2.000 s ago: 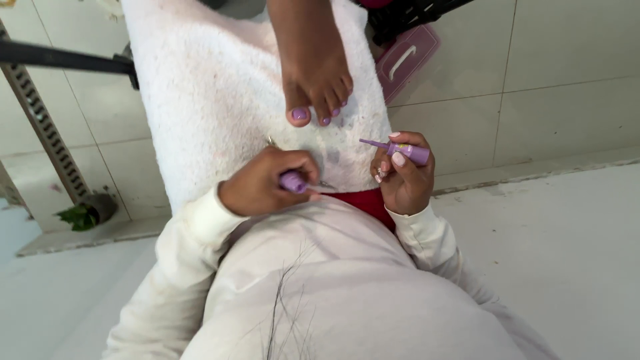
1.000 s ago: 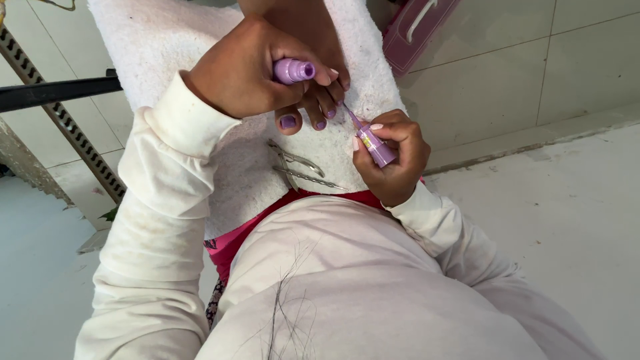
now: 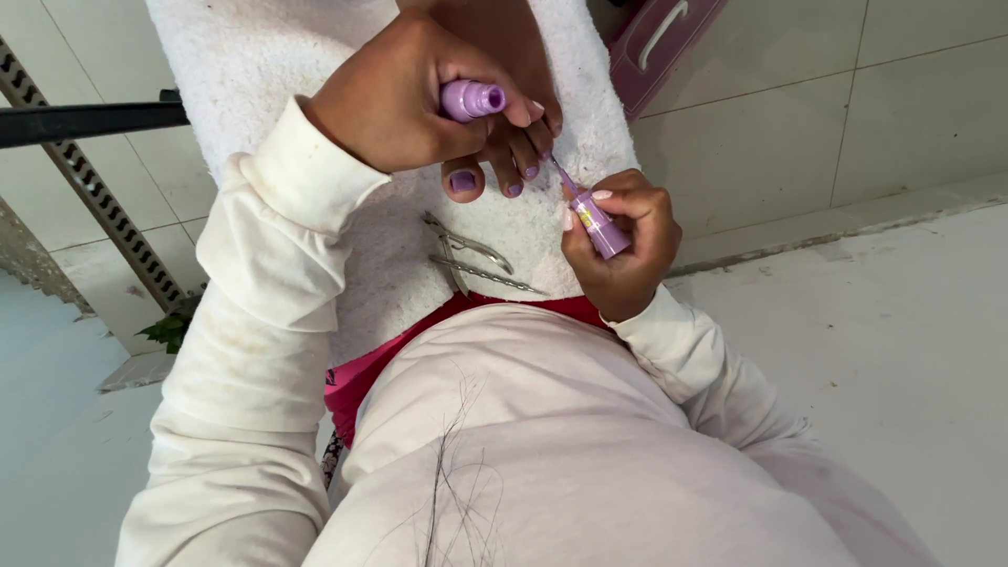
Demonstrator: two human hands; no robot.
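My left hand (image 3: 409,94) is closed around a purple nail polish bottle (image 3: 471,100), its uncapped mouth facing right, and its fingers rest on the toes of another person's foot (image 3: 508,150). Purple polish shows on the toenails. Between thumb and fingers, my right hand (image 3: 626,240) grips the purple cap of a nail polish brush (image 3: 600,224); the brush tip is at a small toe. Below the foot, metal cuticle nippers (image 3: 472,248) and a thin metal nail tool (image 3: 492,276) lie on the white towel (image 3: 386,228).
A pink plastic case (image 3: 630,59) with a white handle stands on the tiled floor beyond the towel's right side. A black bar (image 3: 94,120) reaches the towel from the left. At the lower left are a slotted metal strip (image 3: 102,189) and a green plant (image 3: 169,331).
My left hand with the bottle has moved from the near edge of the towel up onto the foot. The brush has come from beside the foot to a small toe. The view has shifted closer.
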